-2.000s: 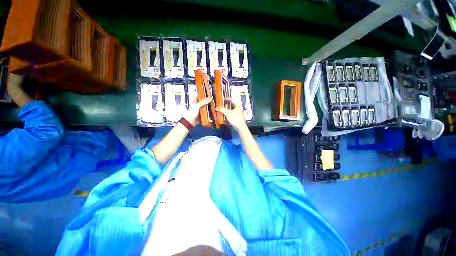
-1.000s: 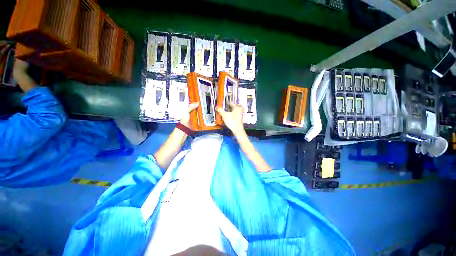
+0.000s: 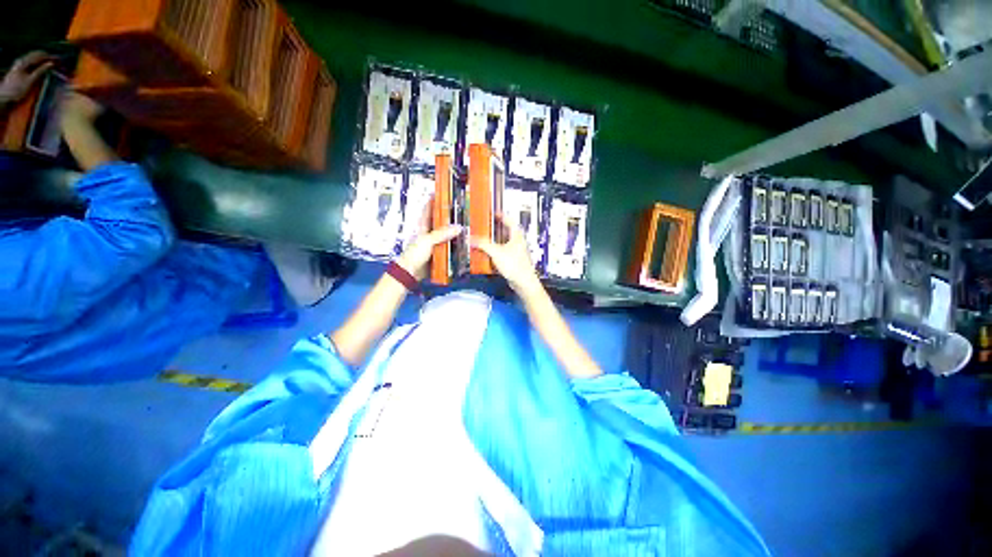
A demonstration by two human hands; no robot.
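My left hand [image 3: 422, 252] is shut on an orange-brown housing [image 3: 442, 218], held upright on edge above the front of the tray. My right hand [image 3: 505, 252] is shut on a second orange-brown housing [image 3: 482, 207], also on edge, beside the first with a narrow gap between them. The ten-pocket blister tray [image 3: 596, 133] lies on the green bench behind and under my hands, with white panel modules [image 3: 569, 236] in two rows. The held housings and my hands hide part of its front row. A third housing [image 3: 660, 247] lies on the bench to the right.
A tall housing stack [image 3: 207, 82] stands at the left, beside a coworker's blue sleeve [image 3: 76, 272]. At the right are a small-parts tray [image 3: 800, 250] on a white liner [image 3: 711, 256], a pale metal bar [image 3: 827, 122] above, and dark crates [image 3: 674, 370] below the bench edge.
The two housings have turned from showing their framed faces to standing edge-on, nearly parallel. Both stay in my hands. The view has shifted, so the bench items appear further right and slightly lower.
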